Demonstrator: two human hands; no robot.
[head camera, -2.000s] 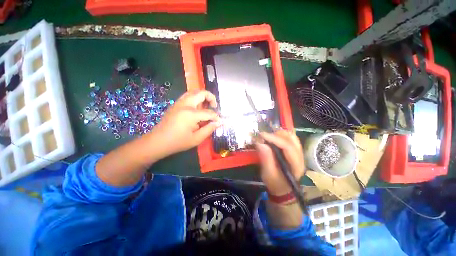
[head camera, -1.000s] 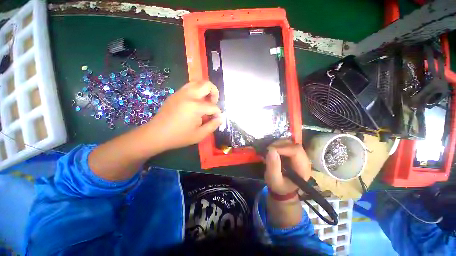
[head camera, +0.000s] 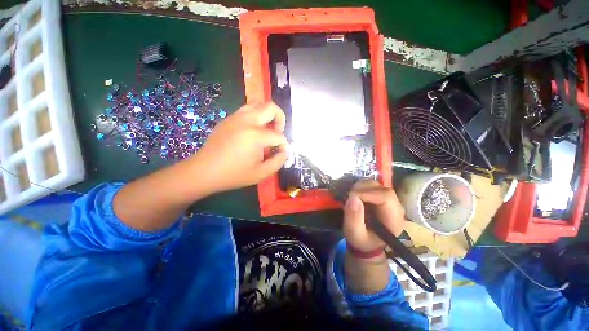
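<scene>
An open tablet (head camera: 326, 87) with a large silver battery lies in a red-orange frame (head camera: 252, 64). Its near end, with the shiny circuit board (head camera: 316, 169), is partly washed out by glare. My right hand (head camera: 370, 216) holds a soldering iron (head camera: 340, 186) at the frame's near edge, its thin tip pointing up and left over the board. My left hand (head camera: 248, 145) reaches over the frame's left side, thumb and fingertips pinched at the board's left edge. What the fingertips hold is too small to tell. A pile of small wired components (head camera: 165, 119) lies left of the frame.
A black block (head camera: 155, 55) lies above the pile. A white foam tray (head camera: 64, 97) is at the left. At the right are a white cup of metal shavings (head camera: 445, 203) on cardboard (head camera: 487, 216), a fume fan (head camera: 429, 129) and another red frame (head camera: 516, 223).
The view has shifted, so the frame sits higher and further right. Compared with two seconds ago, the iron has drawn back toward the frame's near edge. My left hand stays pinched at the board.
</scene>
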